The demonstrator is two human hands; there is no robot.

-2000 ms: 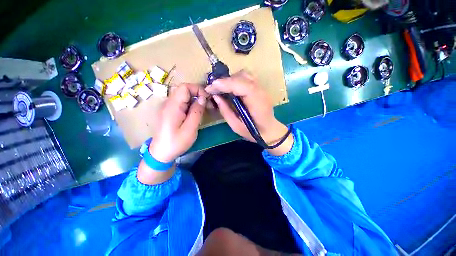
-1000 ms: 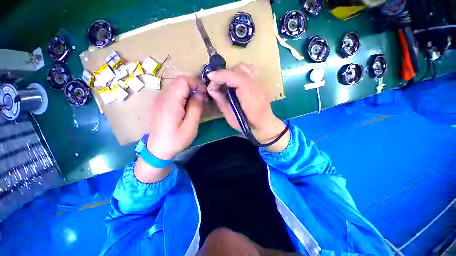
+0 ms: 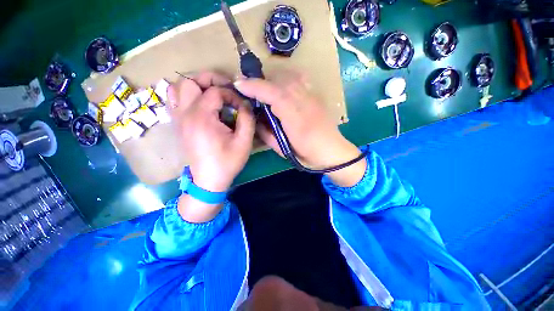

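Note:
The soldering iron [image 3: 250, 65] is in my right hand [image 3: 294, 112], its silver tip pointing away from me and touching nothing. Its black cord loops past my wrist. My left hand [image 3: 212, 130] has its fingers curled round a small part, mostly hidden, with a yellowish bit [image 3: 229, 113] showing between them. A thin lead sticks out beyond the left fingers. The hands meet over the cardboard mat [image 3: 176, 58]. White battery cells with yellow ends [image 3: 144, 115] lie in a pile just left of my left hand. A round dark housing [image 3: 283, 30] sits at the mat's top.
More round housings [image 3: 396, 50] stand on the green bench at right and left. A round white piece with a thin stem [image 3: 395, 88] lies at right. A solder spool [image 3: 27, 144] and a shiny ribbed tray [image 3: 36, 206] are at far left, orange-red handles [image 3: 521, 54] far right.
My left hand has turned, its fingers now curled higher and partly over the pile's right side. The right hand and iron stay close against it. The view has shifted slightly.

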